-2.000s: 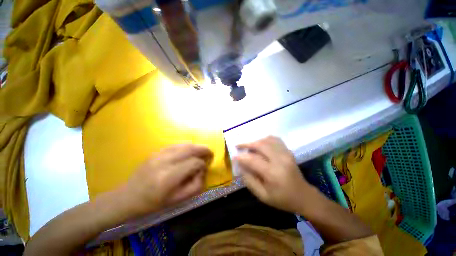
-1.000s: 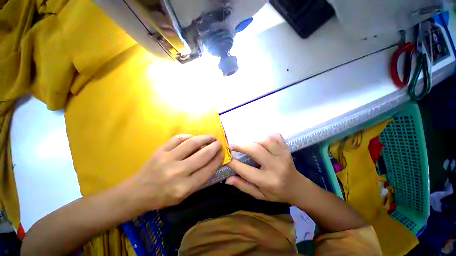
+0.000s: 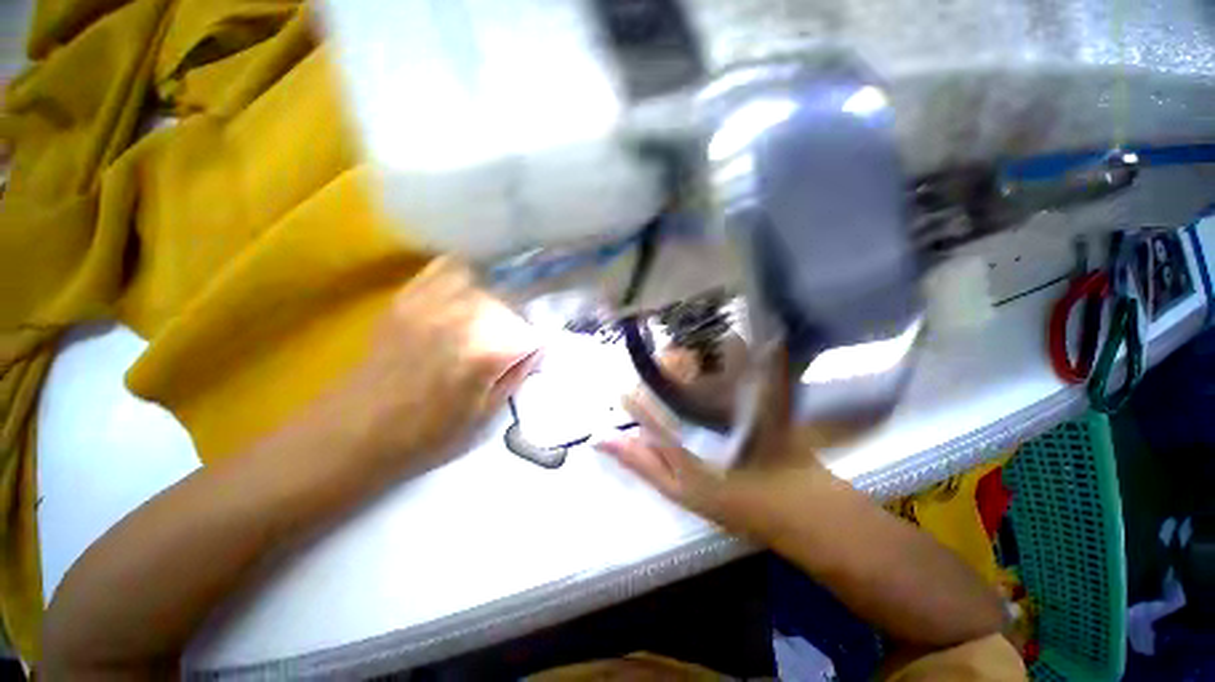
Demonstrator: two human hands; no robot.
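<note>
The mustard-yellow fabric [image 3: 253,240] lies heaped and folded on the left of the table and runs in under the white sewing machine head [image 3: 493,120]. My left hand [image 3: 446,360] is at the fabric's right edge, close to the bright glare at the needle area; its fingertips are lost in the glare. My right hand [image 3: 706,453] is under the machine head, partly hidden behind a large shiny metal part [image 3: 833,227]. The fingers that show reach toward the glare. The needle and foot cannot be made out.
Red-handled scissors [image 3: 1073,331] and a green-handled pair [image 3: 1119,353] are at the table's right edge. A green plastic basket [image 3: 1073,533] with yellow and red pieces is below right. The table's ribbed front edge [image 3: 573,586] curves below my arms.
The machine head looks much larger and nearer. Both hands have moved from the table's front edge up to the needle area. The fabric has moved away from the front edge.
</note>
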